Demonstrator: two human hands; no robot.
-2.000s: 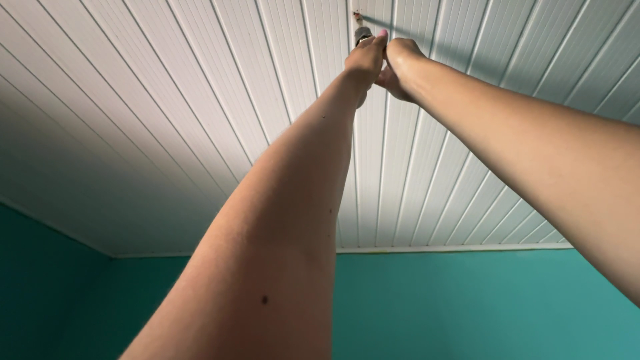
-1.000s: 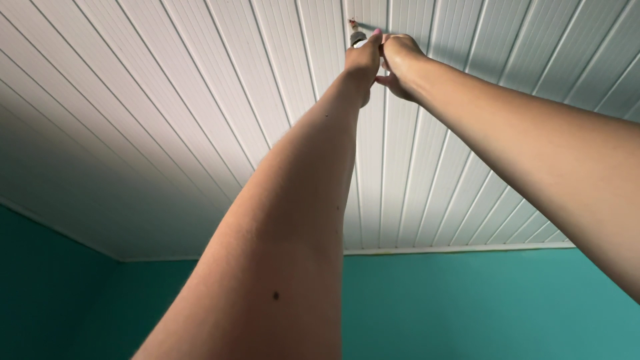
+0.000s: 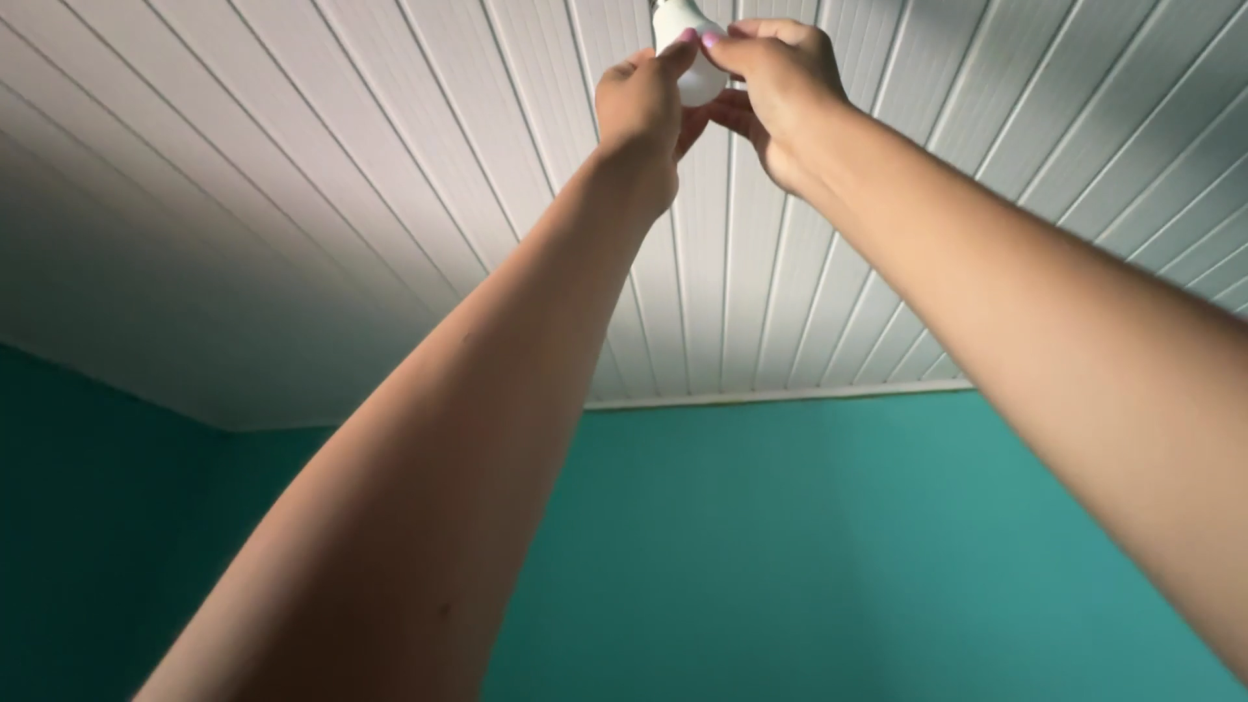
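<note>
A white light bulb point(image 3: 704, 86) is at the top middle of the head view, below the panelled ceiling, its rounded end pointing down toward me. My left hand point(image 3: 643, 102) grips it from the left, with the thumb along its side. On the right, my right hand point(image 3: 785, 93) has its thumb and fingers around the bulb, the thumb tip against or very close to it. The bulb's upper end reaches the top edge of the view, so whatever it meets there cannot be made out.
White grooved ceiling panels point(image 3: 468, 117) run overhead, with a shadow at the upper right. A pale trim strip point(image 3: 780, 395) borders the ceiling above a teal wall point(image 3: 780, 546). A darker wall point(image 3: 88, 517) meets it at the left.
The white bulb now shows between my hands; the earlier frames showed little of it. My fingers have shifted and my hands sit slightly further apart. The ceiling spot above them is out of view.
</note>
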